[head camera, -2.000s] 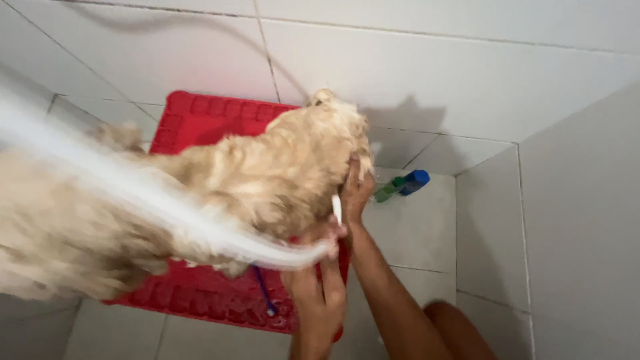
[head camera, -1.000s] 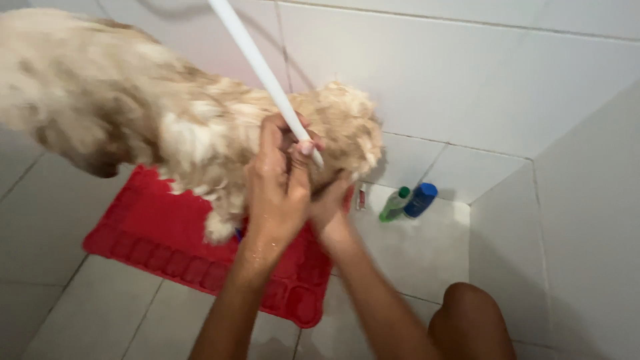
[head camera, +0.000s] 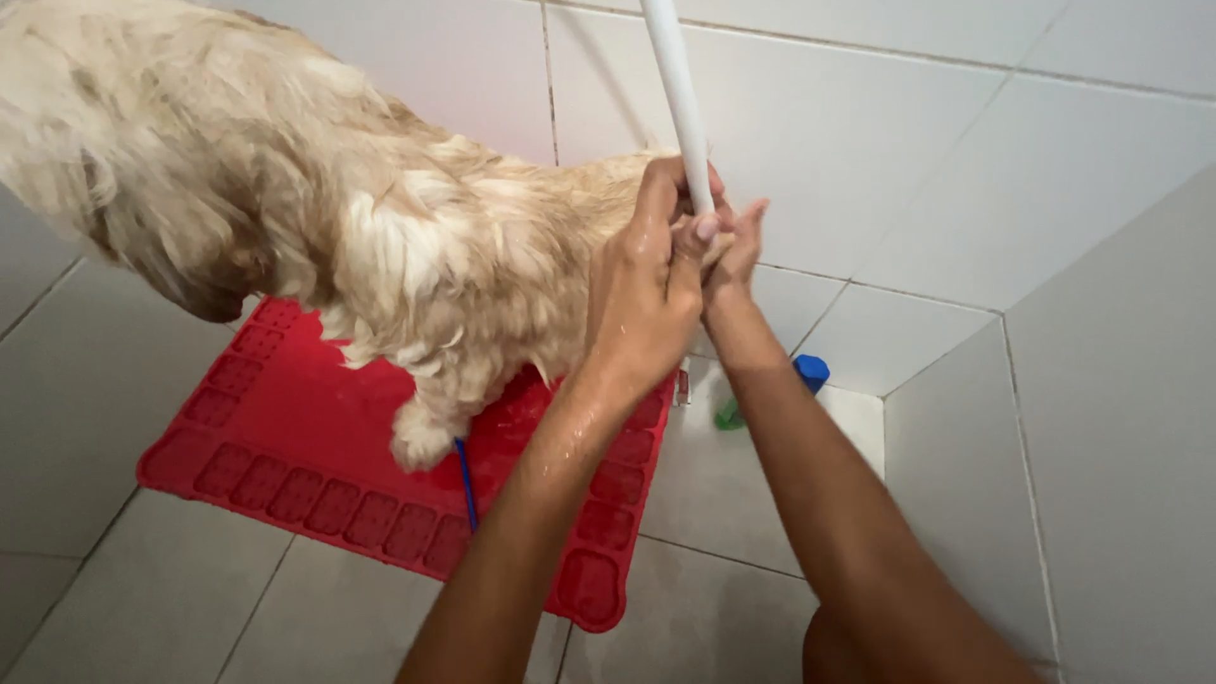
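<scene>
A wet, cream-and-tan long-haired dog (head camera: 456, 228) stands on a red rubber mat (head camera: 313, 408), its head toward the left. My left hand (head camera: 651, 275) grips the end of a white hose (head camera: 679, 95) that comes down from the top of the view. Beside it on the right, my right hand (head camera: 736, 256) is at the dog's rear end, its fingers partly hidden behind the left hand and the hose. Whether the right hand holds anything is not visible. A thin blue stick-like object (head camera: 466, 484) lies on the mat by a front paw.
A blue bottle (head camera: 812, 371) and a green bottle (head camera: 730, 415), partly hidden by my right forearm, are on the tiled floor near the corner. A small red-and-white item (head camera: 682, 385) is beside the mat. Tiled walls (head camera: 855, 161) close in behind and at right.
My left hand, with the hose, has moved up toward the dog's rear end since one second ago. The right hand has moved up too. The bottles are now partly covered by my right forearm.
</scene>
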